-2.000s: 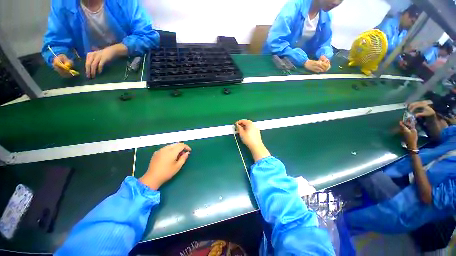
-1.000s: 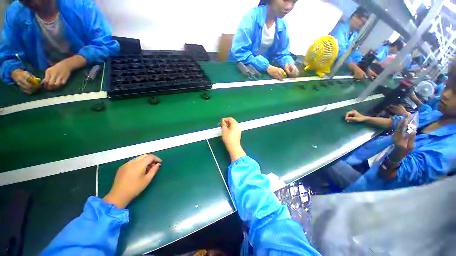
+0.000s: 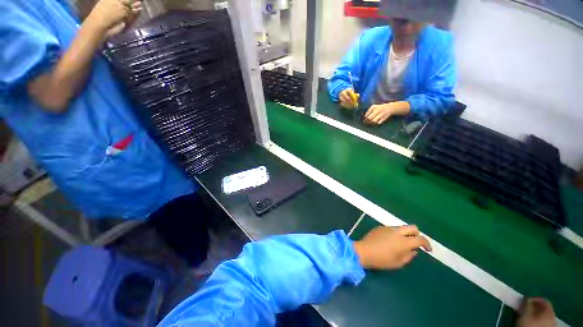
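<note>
My left hand (image 3: pixel 391 248) rests at the white edge strip (image 3: pixel 466 268), knuckles up and fingers curled; a dark bit shows at its fingertips, too small to tell what it is. My right hand (image 3: pixel 537 314) is at the bottom right, blurred and cut off by the picture's edge, over the strip's far end; its fingertips are hidden. Round black parts (image 3: pixel 479 202) sit spaced along the green belt (image 3: pixel 358 167), beyond both hands.
A black smartphone (image 3: pixel 276 194) and a whitish patterned phone (image 3: pixel 245 180) lie left of my arm. A tall black tray stack (image 3: pixel 185 89), a standing person (image 3: pixel 96 134) and a blue stool (image 3: pixel 105 287) are at left. A blister tray (image 3: pixel 492 167) and a seated worker (image 3: pixel 399 70) are opposite.
The view has swung left, bringing in the tray stack, phones, standing person and stool. My hands now appear further right, the right one partly out of the picture.
</note>
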